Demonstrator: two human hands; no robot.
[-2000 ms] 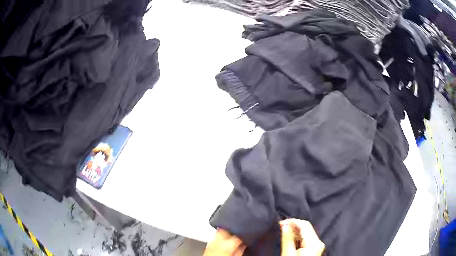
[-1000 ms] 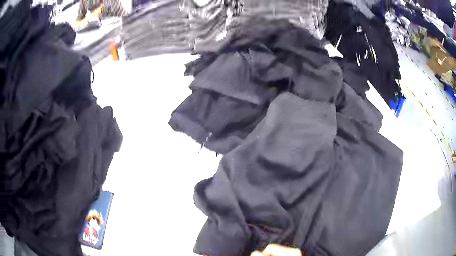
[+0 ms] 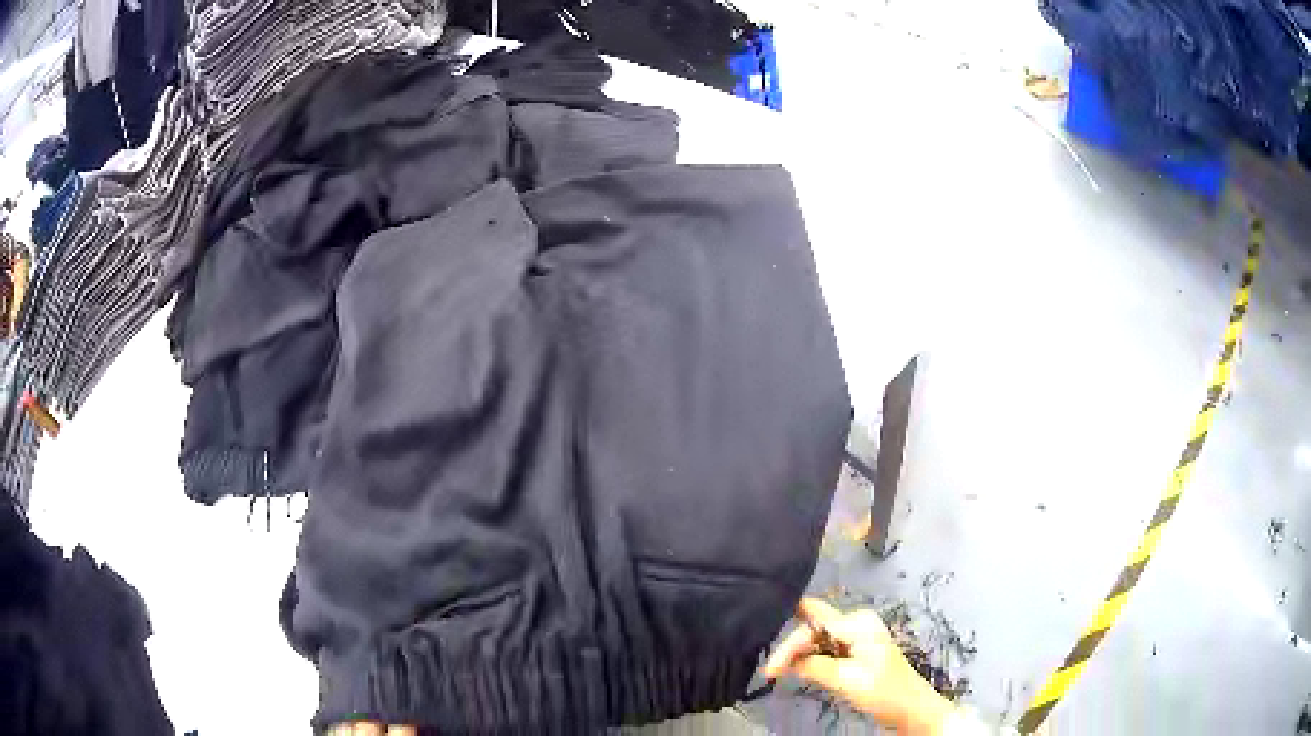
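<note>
Black trousers or shorts (image 3: pixel 690 388) lie spread at the table's near edge, with the gathered elastic waistband (image 3: pixel 561 687) towards me and a pocket slit on each side. My right hand (image 3: pixel 848 664) is at the waistband's right end, its fingertips pinching the edge. A small dark thing shows between its fingers, too unclear to name. Only the fingertips of my left hand (image 3: pixel 371 729) show, at the waistband's lower left edge, cut off by the frame; its hold is hidden.
More black garments (image 3: pixel 273 309) overlap ahead and left, with threads hanging from a waistband. Striped-looking folded garments (image 3: pixel 122 259) stand at far left. A dark heap (image 3: pixel 72 633) is at lower left. A table leg (image 3: pixel 894 453), floor clippings and yellow-black tape (image 3: pixel 1150 532) are right. Blue bins (image 3: pixel 1136 122) stand beyond.
The view has swung right, and the phone-like rectangle is out of it. The waistband and pocket slits now show at the near end. My right hand has come into clear view at the right edge.
</note>
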